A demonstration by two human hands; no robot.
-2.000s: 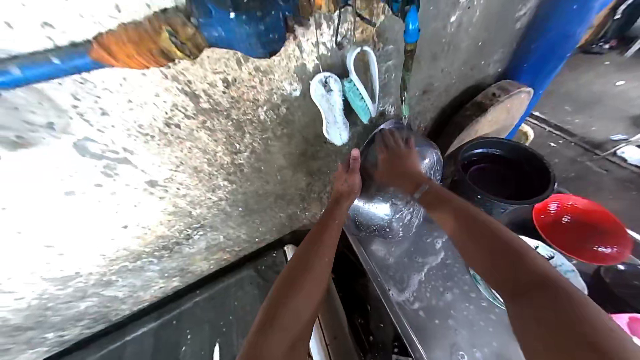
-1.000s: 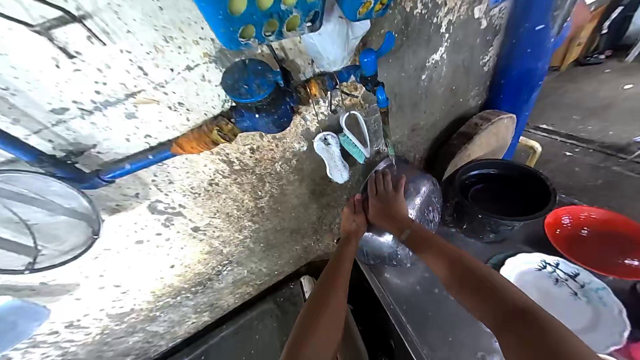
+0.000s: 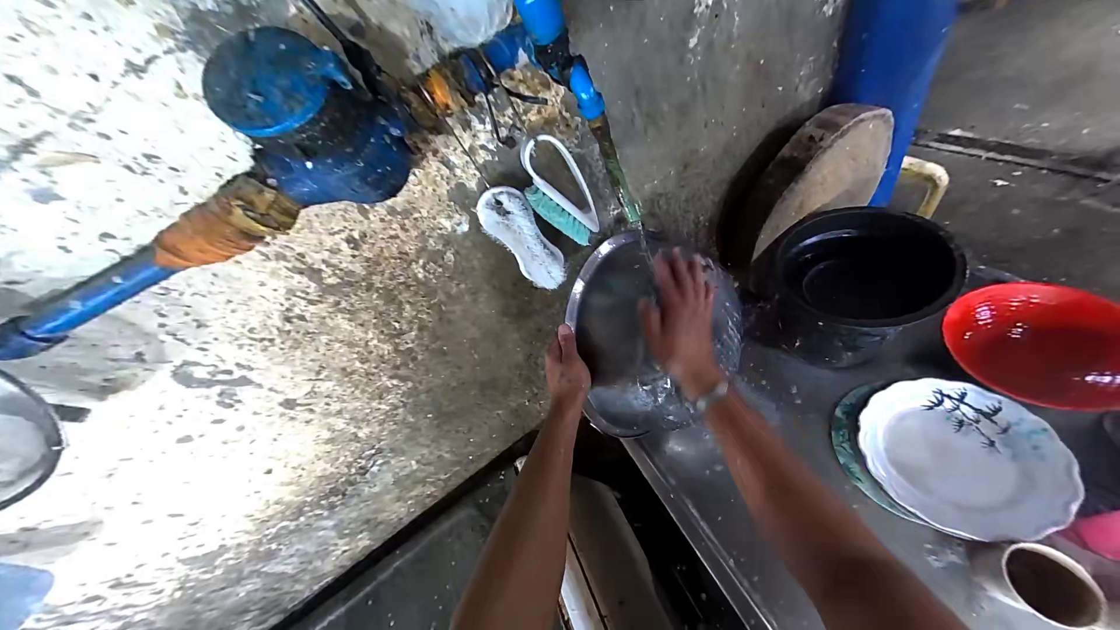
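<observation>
A round metal basin is tilted under a thin stream of water from the spout on the wall. My left hand grips its left rim, thumb on the edge. Inside the basin, my right hand lies with fingers spread, wet and slightly blurred, holding nothing; a band circles that wrist. Two brushes hang on the wall just left of the spout: a white one and one with a looped handle and green bristles.
Right of the basin stand a black tub, a red bowl, a white scalloped plate and a mug on the metal counter. A round wooden board leans behind. Blue piping and a strainer are at the left.
The basin's hollow now faces me; one second ago its outer side showed, with both hands on it. My right hand has moved inside it. The view has shifted.
</observation>
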